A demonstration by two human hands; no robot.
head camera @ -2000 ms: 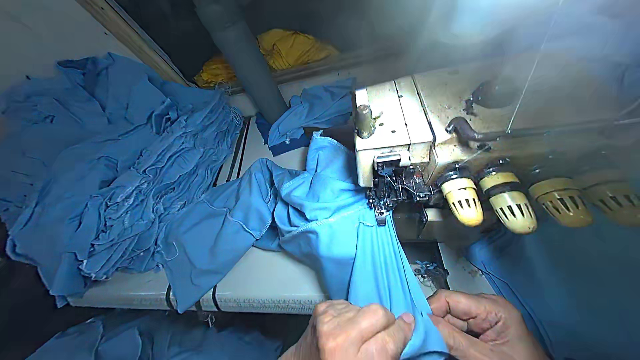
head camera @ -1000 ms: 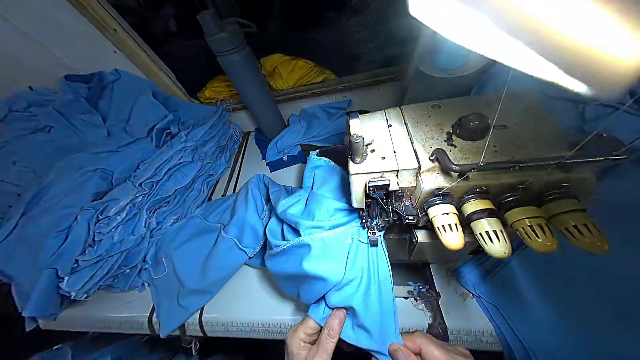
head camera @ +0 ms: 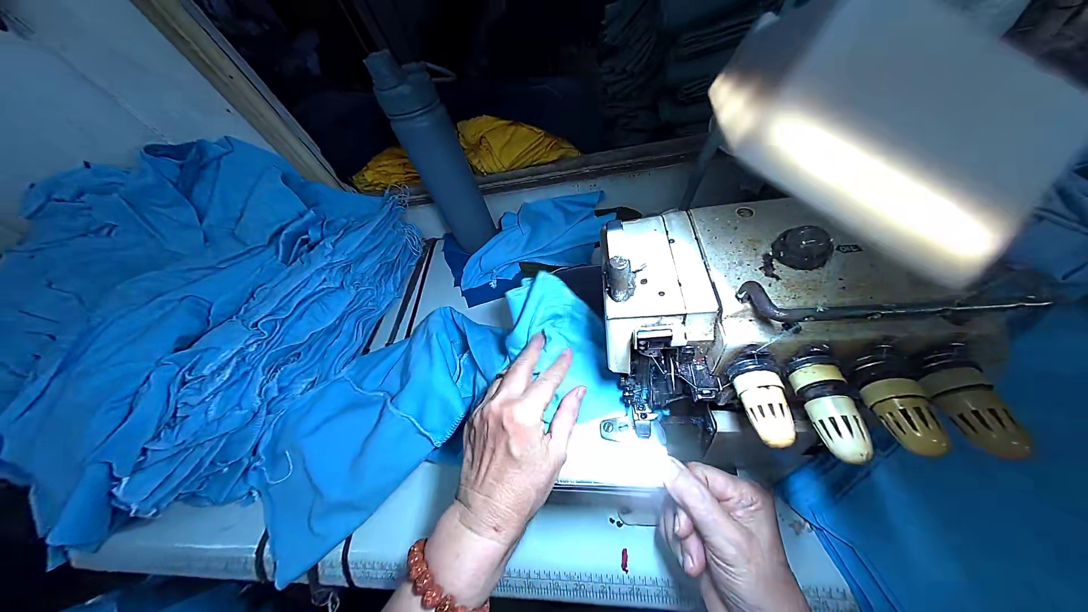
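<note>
A white overlock sewing machine point(head camera: 663, 289) stands at centre right under a bright lamp. Blue knit fabric point(head camera: 578, 365) lies to the left of and behind its presser foot point(head camera: 642, 423), and trails left across the table. My left hand point(head camera: 518, 425) rests on this fabric with its fingers spread. In front of the presser foot, my right hand point(head camera: 722, 527) has thumb and forefinger pinched together near the edge of the lit machine plate point(head camera: 608, 463). Glare there hides what is between them; a thread cannot be made out surely.
A large heap of blue fabric pieces point(head camera: 212, 323) covers the left side. Behind stand a grey-blue bottle point(head camera: 438, 153) and yellow cloth point(head camera: 510, 144). A lamp point(head camera: 884, 187) hangs over the machine, with tension knobs point(head camera: 765, 404) in front. More blue fabric point(head camera: 977, 501) lies right.
The fabric that hung in front of the presser foot now lies behind and left of it. My left hand has moved from the front up onto the fabric, and both hands have let go of its front edge.
</note>
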